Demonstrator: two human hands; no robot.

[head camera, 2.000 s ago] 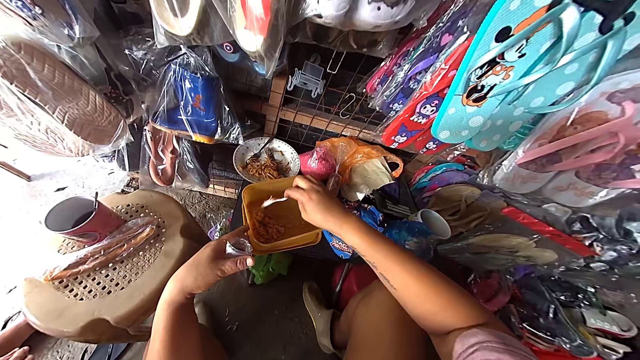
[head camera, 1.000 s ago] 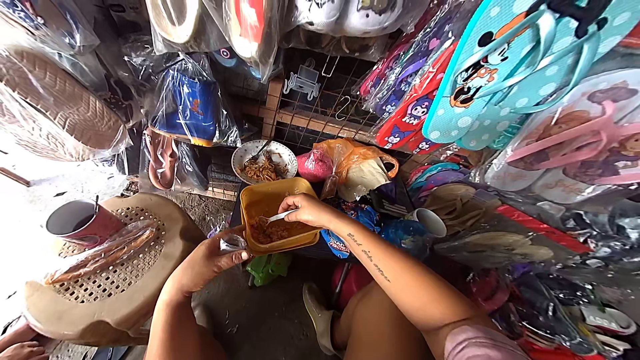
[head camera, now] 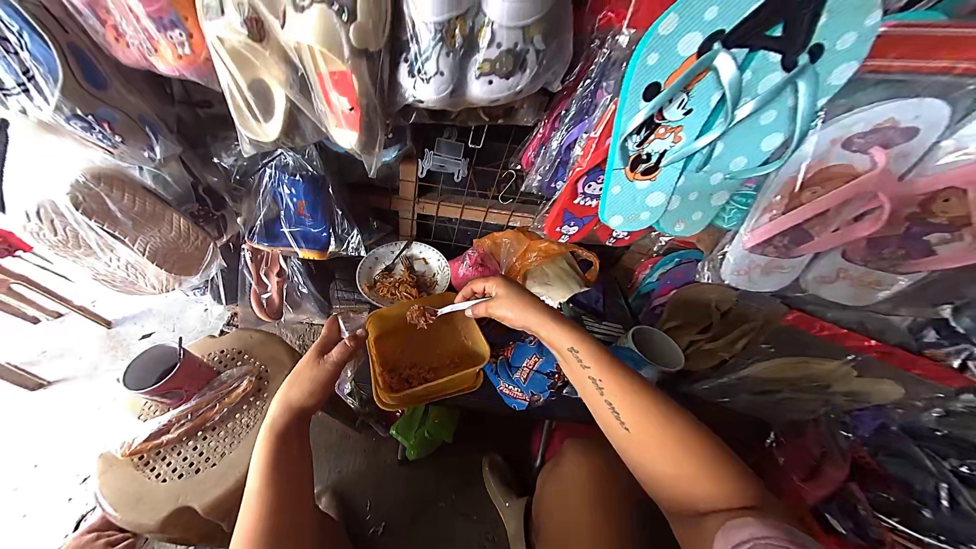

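My right hand is closed on the handle of a white plastic spoon. A clump of reddish-brown food sits on the spoon, over a yellow plastic container. More of the food lies at the container's near side. My left hand is at the container's left edge with a clear plastic bag by its fingers; whether it grips the container, the bag or both is unclear. Just behind the container stands a patterned bowl of noodles with a fork in it.
A perforated plastic stool at left bears a dark red mug and a bagged long bread. An orange plastic bag, blue packets and a white cup are on the right. Bagged footwear hangs around, including turquoise flip-flops.
My right hand has raised the spoon from inside the container, where it was a second ago, and it now carries a clump of food. My left hand stays at the container's left edge.
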